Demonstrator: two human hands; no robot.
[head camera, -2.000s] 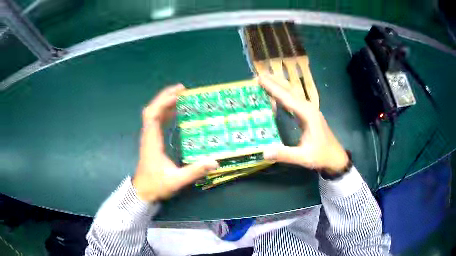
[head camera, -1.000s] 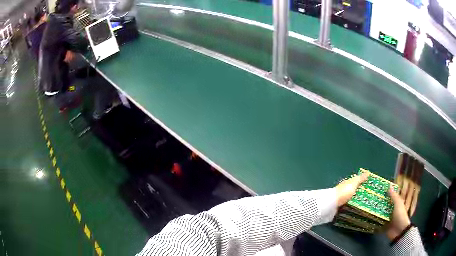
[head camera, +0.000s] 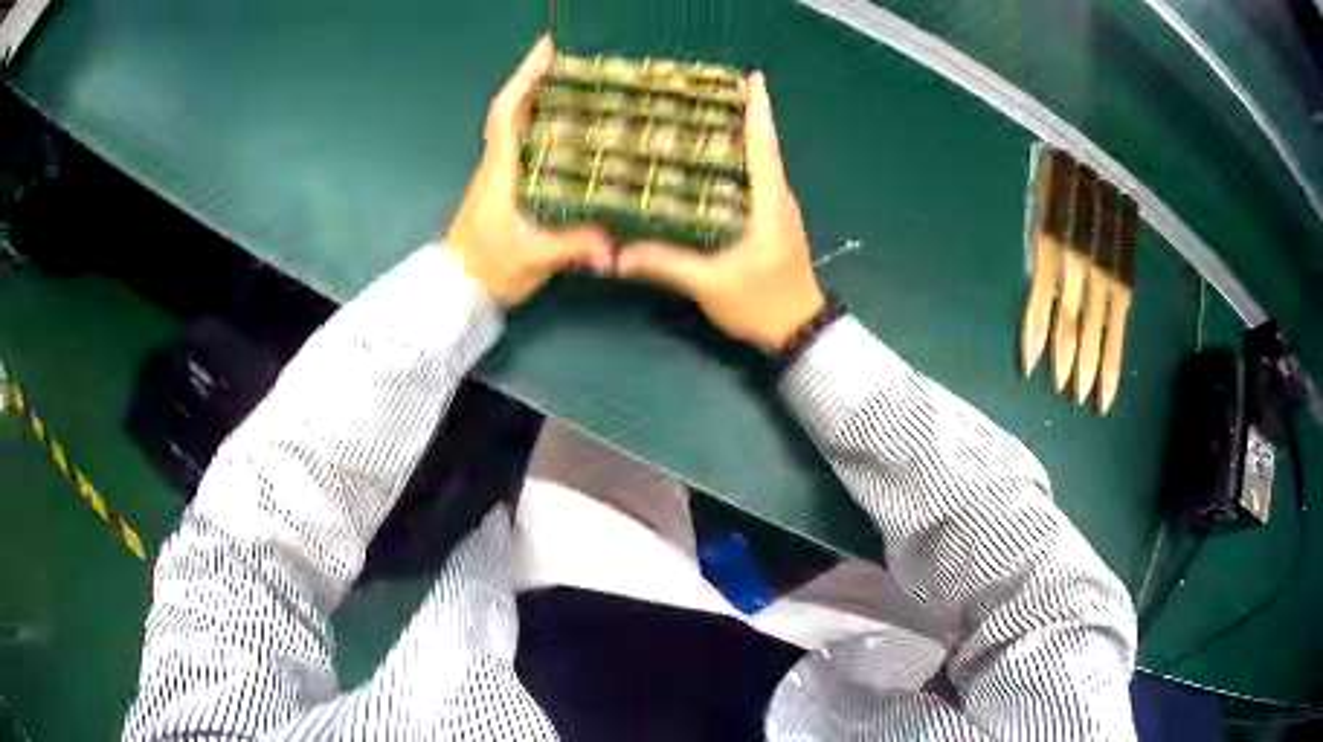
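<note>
A stack of PCB panels (head camera: 639, 145) is held between my two hands over the green bench mat, at the top centre of the view. Its top face is blurred, with yellowish strips across it. My left hand (head camera: 508, 218) grips the left side, with its thumb at the near edge. My right hand (head camera: 755, 247) grips the right side, with its thumb also at the near edge and close to the left thumb. A dark bracelet is on my right wrist. The underside of the stack is hidden.
Several brushes with pale pointed handles (head camera: 1074, 290) lie side by side at the right. A black bulky unit (head camera: 1223, 435) with a pale label and cables stands at the far right. A grey metal rail (head camera: 987, 73) edges the bench mat (head camera: 900, 348). A thin strand lies right of my right hand.
Both hands have carried the stack left along the bench, away from the brushes and black unit. The head view has turned back down to the bench. Both hands still hold the stack.
</note>
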